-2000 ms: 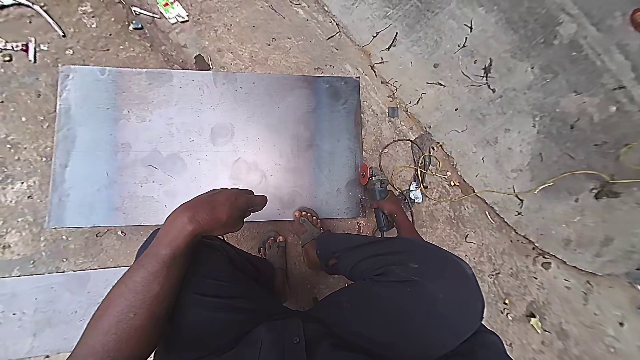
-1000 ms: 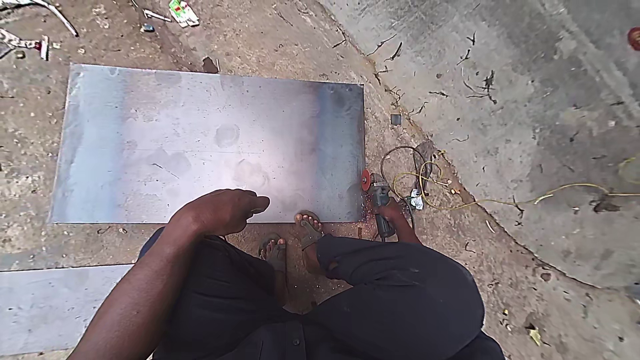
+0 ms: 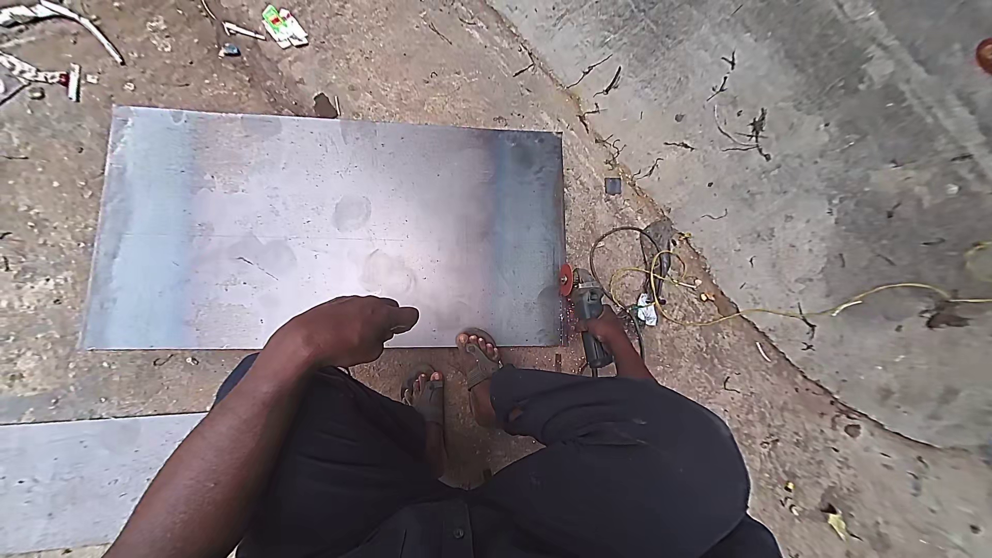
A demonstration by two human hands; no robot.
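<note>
A large rectangular metal sheet (image 3: 310, 225) lies flat on the ground in front of me. At its right edge my right hand (image 3: 604, 327) grips the body of an angle grinder (image 3: 590, 310). The grinder's red disc (image 3: 566, 280) stands on edge at the sheet's right side, and small sparks show below it. My left hand (image 3: 345, 329) hangs over the sheet's near edge with its fingers curled and nothing visible in them; its palm is hidden. My sandalled foot (image 3: 479, 356) rests at the near edge of the sheet.
A black cord and a yellow cable (image 3: 728, 318) loop on the ground right of the grinder. Another pale sheet (image 3: 85, 480) lies at the lower left. Litter (image 3: 284, 27) and twigs are scattered about. A rough concrete slab edge (image 3: 736, 306) runs diagonally at the right.
The grinder in my right hand has shifted slightly away from me along the sheet's right edge since the earliest frame. Sparks now show below the disc. My left hand keeps about the same place.
</note>
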